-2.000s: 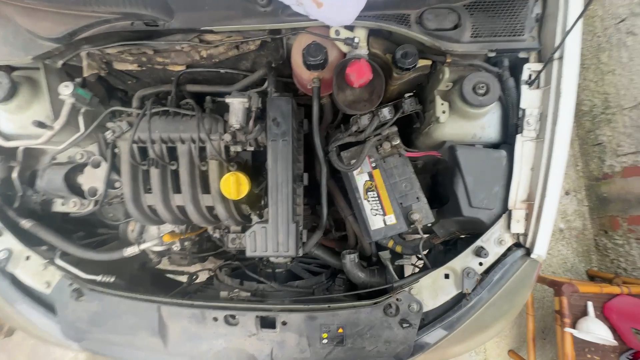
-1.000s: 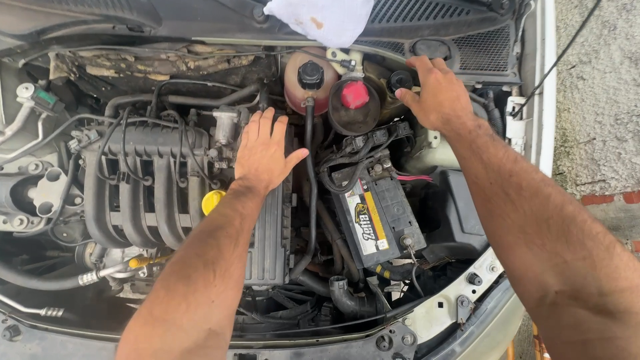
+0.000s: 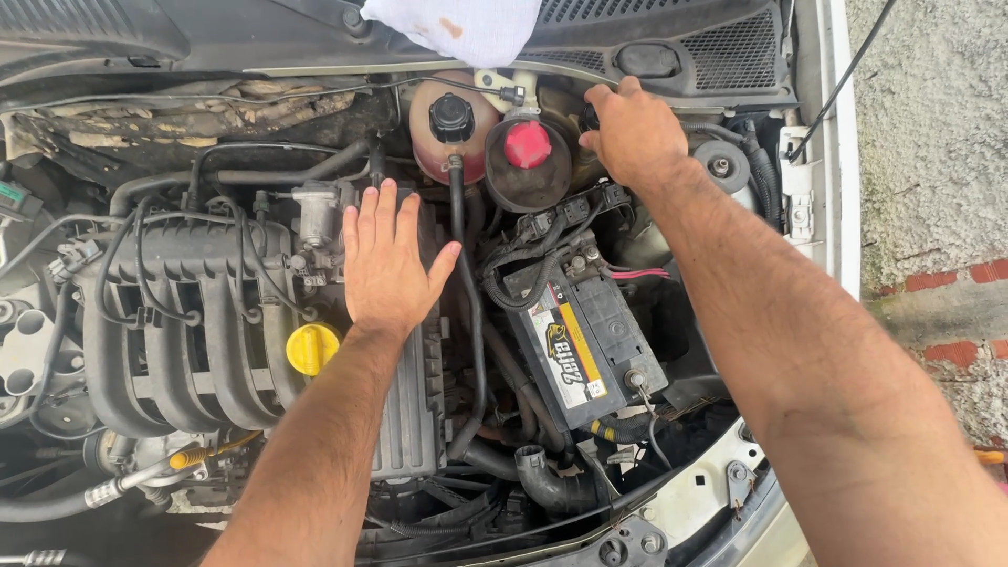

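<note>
My left hand [image 3: 390, 264] lies palm down, fingers spread, on the black ribbed air filter housing [image 3: 409, 409], right of the yellow oil filler cap [image 3: 313, 349]. At the back right, my right hand [image 3: 636, 130] has its fingers around a black cap [image 3: 588, 118] on a reservoir, mostly hidden by the hand. Between the hands are the coolant expansion tank [image 3: 429, 150] with its black cap [image 3: 451, 118] and a round dark reservoir [image 3: 516, 185] with a red cap [image 3: 528, 144].
The car battery [image 3: 583, 339] sits below my right hand, with cables at its top. The intake manifold [image 3: 181, 346] fills the left side. A white cloth [image 3: 465, 27] lies on the cowl. An upright open hose end [image 3: 531, 461] stands near the front edge. A thin rod [image 3: 843, 79] crosses the right fender.
Two seconds ago neither hand was in view. One second ago both had come in, the left on the air filter housing and the right at the black cap. They remain there now.
</note>
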